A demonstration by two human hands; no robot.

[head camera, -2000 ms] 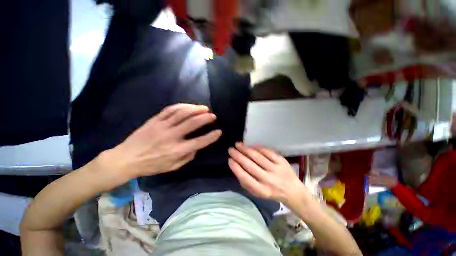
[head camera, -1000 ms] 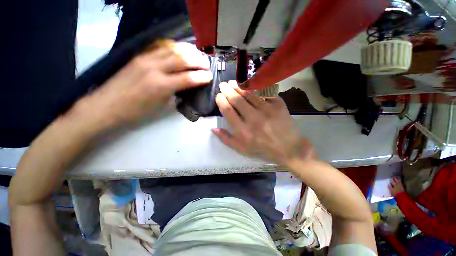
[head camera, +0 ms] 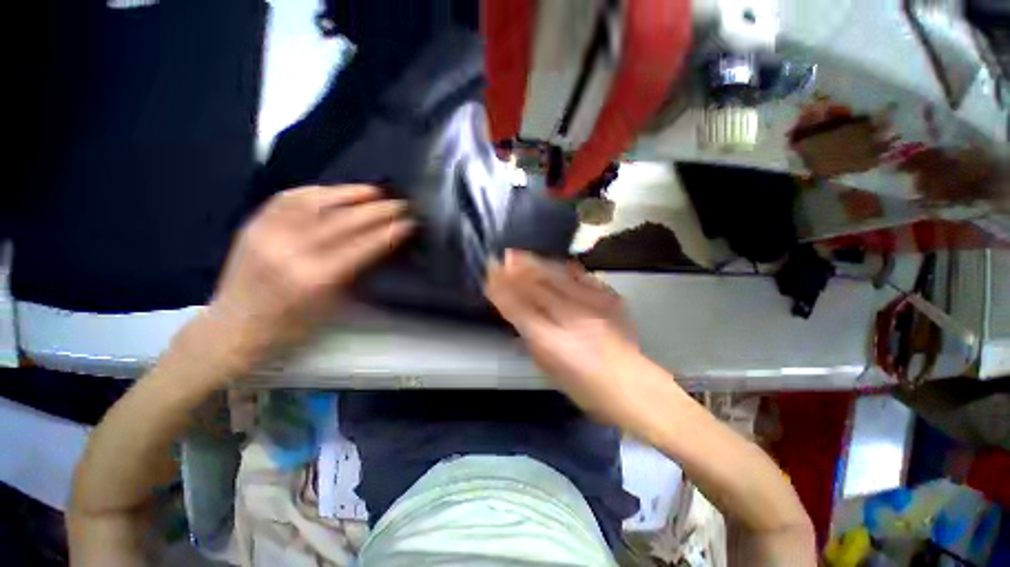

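A black garment panel (head camera: pixel 426 277) lies bunched and folded at the sewing machine (head camera: pixel 653 89), its upper part lit by the lamp. My left hand (head camera: pixel 316 249), blurred, lies on the cloth left of the needle area; its fingers are slightly spread. My right hand (head camera: pixel 559 299), also blurred, has its fingertips on the cloth's right edge just below the presser foot area. Whether either hand pinches the cloth cannot be told. The needle is not clearly visible behind the red machine front.
A stack of black cut panels (head camera: pixel 122 155) lies at the left. Right of the bed are a dark cloth lump (head camera: pixel 803 277) and reddish-brown looped handles (head camera: pixel 903 327). The table's front edge (head camera: pixel 465 371) runs across, with cloth and coloured scraps below.
My left hand has moved left and down from near the needle, and my right hand slightly down. The cloth now spreads wider between them, towards the table edge.
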